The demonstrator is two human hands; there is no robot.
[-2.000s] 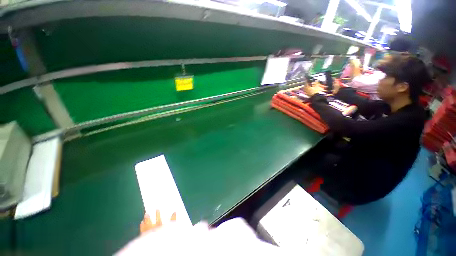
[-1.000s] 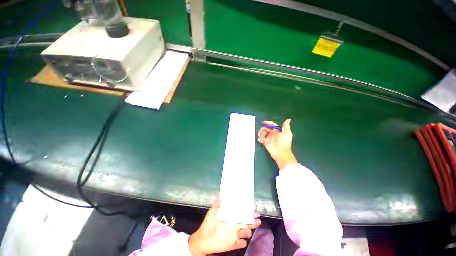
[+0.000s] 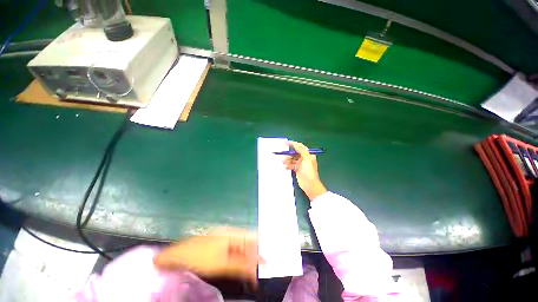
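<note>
A long narrow white paper strip (image 3: 276, 212) lies on the dark-green bench top in front of me, its near end reaching past the bench edge. My right hand (image 3: 304, 168) is at the strip's far right end and holds a dark-blue pen (image 3: 309, 151) roughly level, its left end over the paper. My left hand (image 3: 215, 255) is blurred, beside the strip's near left edge. Its fingers are not clear, and whether it touches the paper cannot be told.
A cream machine (image 3: 109, 62) stands at the back left on a tan board (image 3: 38, 94), with a white paper stack (image 3: 174, 94) beside it. A black cable (image 3: 106, 159) hangs over the front edge. Red trays (image 3: 501, 177) are at the right. A yellow tag (image 3: 371, 49) hangs behind.
My right hand has moved left onto the far end of the strip, the pen now over the paper. My left hand has shifted left from under the strip's near end and is blurred.
</note>
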